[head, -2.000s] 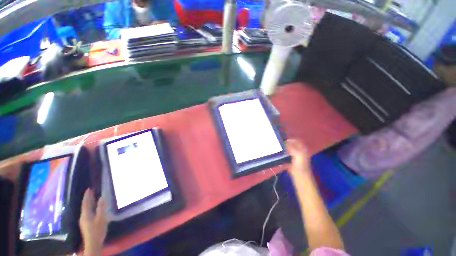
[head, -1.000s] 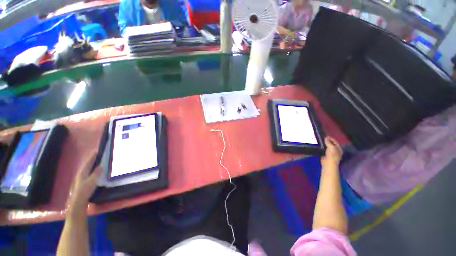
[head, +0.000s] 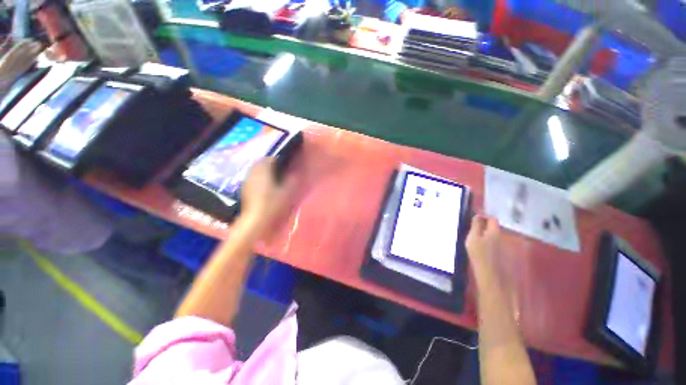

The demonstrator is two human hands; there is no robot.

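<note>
A tablet with a colourful screen (head: 237, 154) lies in a black foam tray left of centre. My left hand (head: 263, 197) is at its right edge, blurred; I cannot tell whether it grips. A tablet with a white screen (head: 427, 219) lies on a pale liner in a black tray (head: 414, 287) right of centre. My right hand (head: 484, 241) is beside that tray's right edge, fingers bent; its grip is unclear. Another tablet with a pale screen (head: 630, 301) lies in a black tray at the far right.
Stacked trays with tablets (head: 90, 124) stand at the left. A white paper (head: 532, 204) with small dark pieces lies on the red mat (head: 331, 195). A white fan (head: 613, 171) stands at the right, and a green conveyor (head: 376, 105) runs behind. A white cord (head: 432, 347) hangs near my lap.
The view has swung left. My left hand has moved from the white-screen tablet's tray to the colourful tablet. My right hand has left the far-right tray and is beside the white-screen tablet's tray.
</note>
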